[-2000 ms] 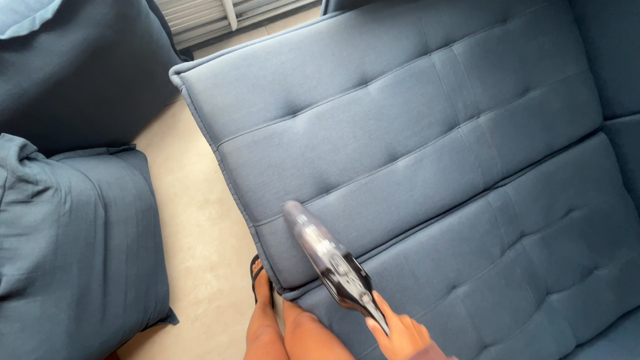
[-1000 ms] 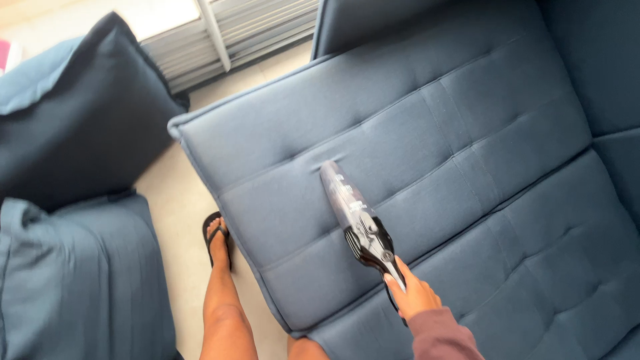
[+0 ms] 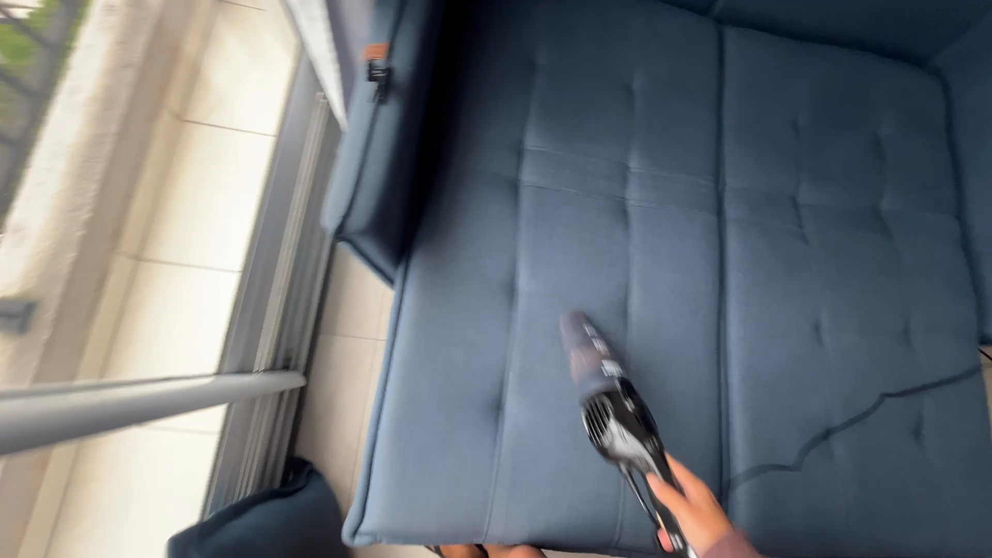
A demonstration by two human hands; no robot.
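My right hand (image 3: 697,504) grips the handle of a black handheld vacuum cleaner (image 3: 620,422) at the lower middle right. Its clear, tapered nozzle points up and to the left, over the tufted blue seat cushion (image 3: 570,256) of a sofa; blur hides whether the tip touches the fabric. A dark power cord (image 3: 837,428) lies across the right-hand cushion and runs to the right edge. My left hand is out of view.
The sofa's armrest (image 3: 372,170), with a small black clip-like item (image 3: 378,74) on it, stands at the upper left. Left of it run a sliding-door track (image 3: 287,256) and a pale tiled floor (image 3: 194,232). A dark blue cushion (image 3: 263,515) lies lower left. My feet show at the bottom edge.
The view has swung strongly, now showing the door track and the armrest. The vacuum cleaner stays in my right hand over the seat; between the earlier frames its nozzle moved up along the cushion.
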